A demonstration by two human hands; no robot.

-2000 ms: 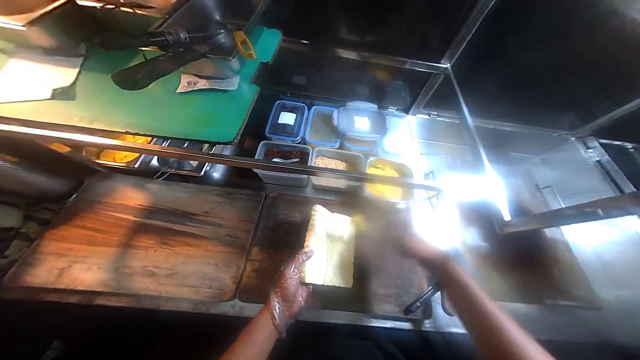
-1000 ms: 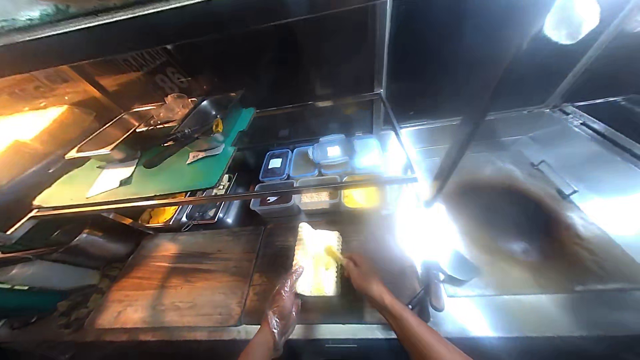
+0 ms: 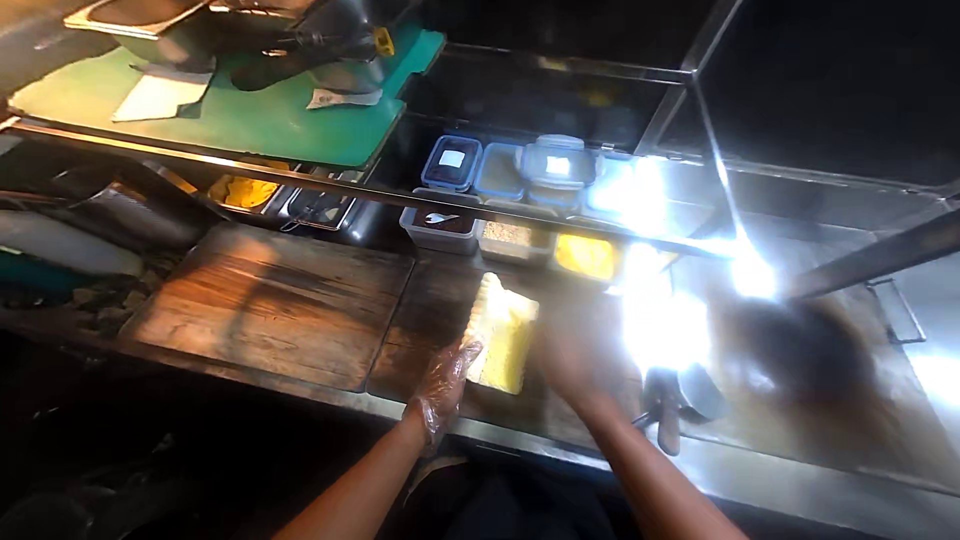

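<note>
A pale yellow, rectangular piece of bread stands out over the dark wooden board. My left hand, in a clear plastic glove, grips its lower left edge. Just right of the bread is my right hand, strongly blurred; whether it holds anything does not show. Behind the bread, a tub of yellow spread stands beside a tub of chopped bits and a tub of dark filling with a white spoon in it.
Lidded containers stand behind the open tubs. A metal rail crosses above the work surface. Another wooden board lies left. At right are dark-handled tools and a griddle with a dark patch. A green cutting board sits upper left.
My right hand was over the bread one second ago and is now at its right side. My left hand stays at the bread's left edge. The view has shifted.
</note>
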